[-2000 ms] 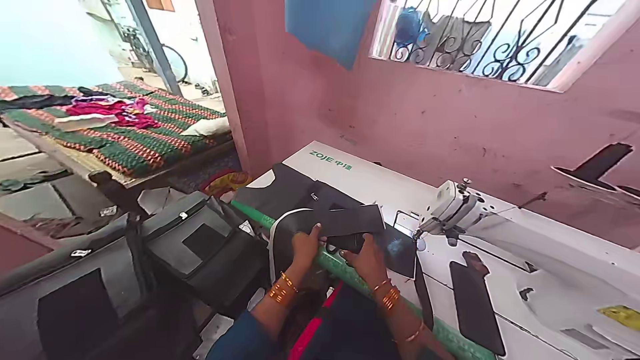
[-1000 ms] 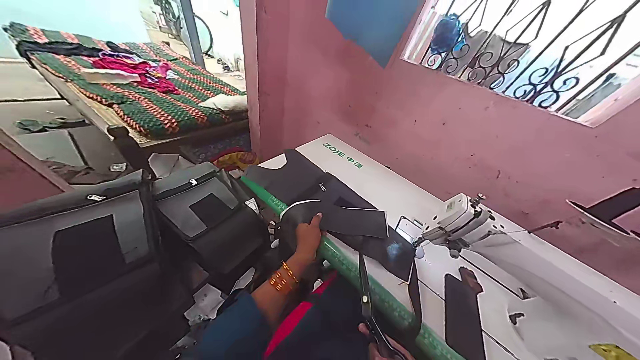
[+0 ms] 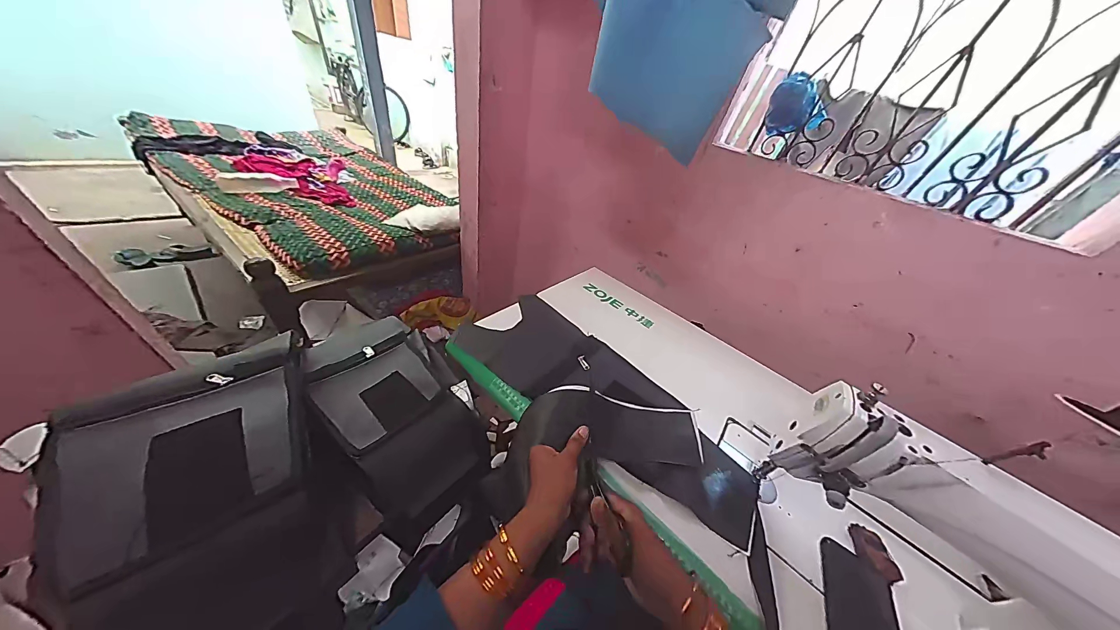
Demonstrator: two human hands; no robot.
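Near the table's front edge, my left hand [image 3: 556, 477] grips a folded piece of black fabric [image 3: 547, 429] with white edging. Just right of it and lower, my right hand [image 3: 612, 529] is closed around dark-handled scissors [image 3: 598, 490], whose blades point up beside the fabric; whether they touch it I cannot tell. More black fabric [image 3: 647, 429] with a zipper pull lies flat on the white sewing table [image 3: 700, 367], reaching toward the needle area of a white sewing machine [image 3: 831, 429].
Black bags [image 3: 394, 394] with grey panels stand at the left among paper scraps. A green edge strip [image 3: 490, 385] runs along the table front. A dark strip [image 3: 853, 577] lies at the machine's base. Beyond the doorway is a cot with a striped mat [image 3: 306, 210].
My right hand, low at the table edge with the scissors a second ago, has come close to my left hand. Two seconds ago both hands were on the black fabric, with no scissors visible.
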